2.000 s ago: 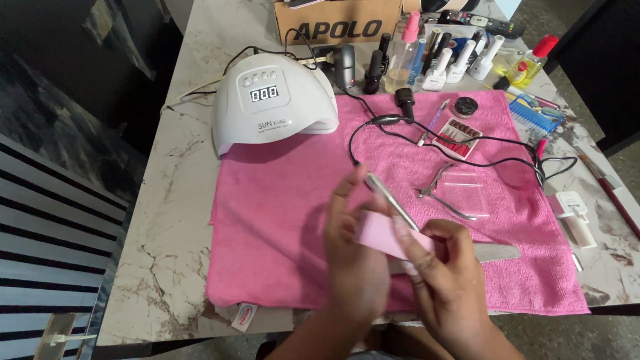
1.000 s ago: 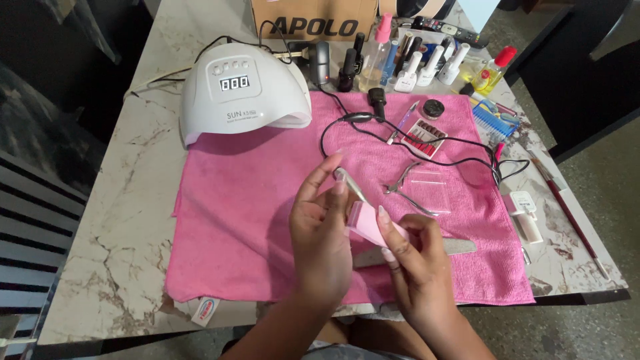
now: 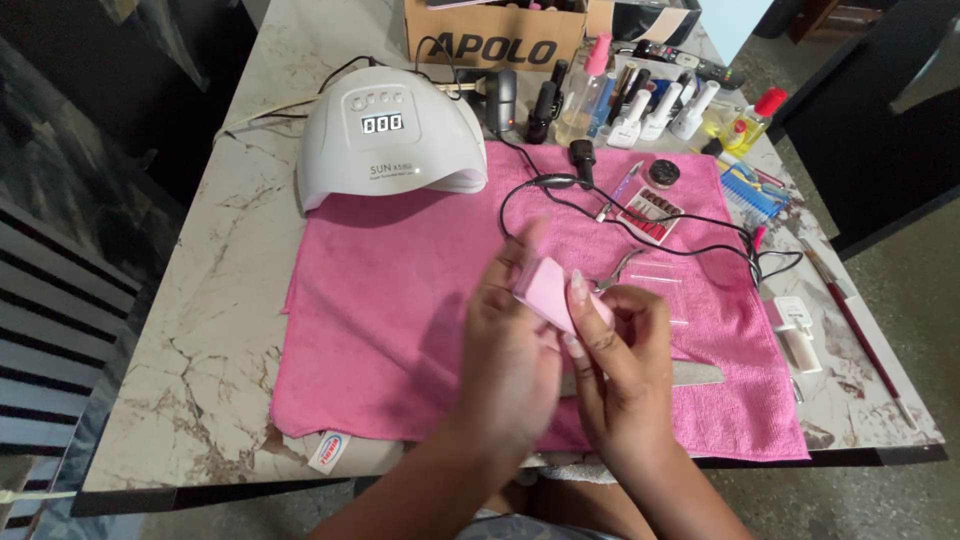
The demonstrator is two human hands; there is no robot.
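Observation:
Above the pink towel (image 3: 375, 322), my right hand (image 3: 626, 360) pinches a pink nail buffer block (image 3: 549, 291) between thumb and fingers. My left hand (image 3: 510, 352), slightly blurred, is raised against the block's left end; whether it grips anything is unclear. Behind the right hand lie metal cuticle nippers (image 3: 619, 268) and a clear plastic case (image 3: 660, 289). A grey nail file (image 3: 697, 373) lies partly hidden under that hand. Farther back are a set of drill bits (image 3: 651, 215), a small black-lidded jar (image 3: 664, 173) and a purple-handled tool (image 3: 624, 187).
A white nail lamp (image 3: 394, 139) stands at the towel's back left. Nail polish bottles (image 3: 660, 112), a spray bottle (image 3: 585, 94) and a cardboard box (image 3: 495, 37) line the back. A black cable (image 3: 694, 247) crosses the towel. A blue comb (image 3: 754, 193) and brushes (image 3: 855, 322) lie at right.
The slim metallic rod seen by my left fingers earlier no longer shows clearly. The pink block has stayed in my right hand, its broad face now turned more to view.

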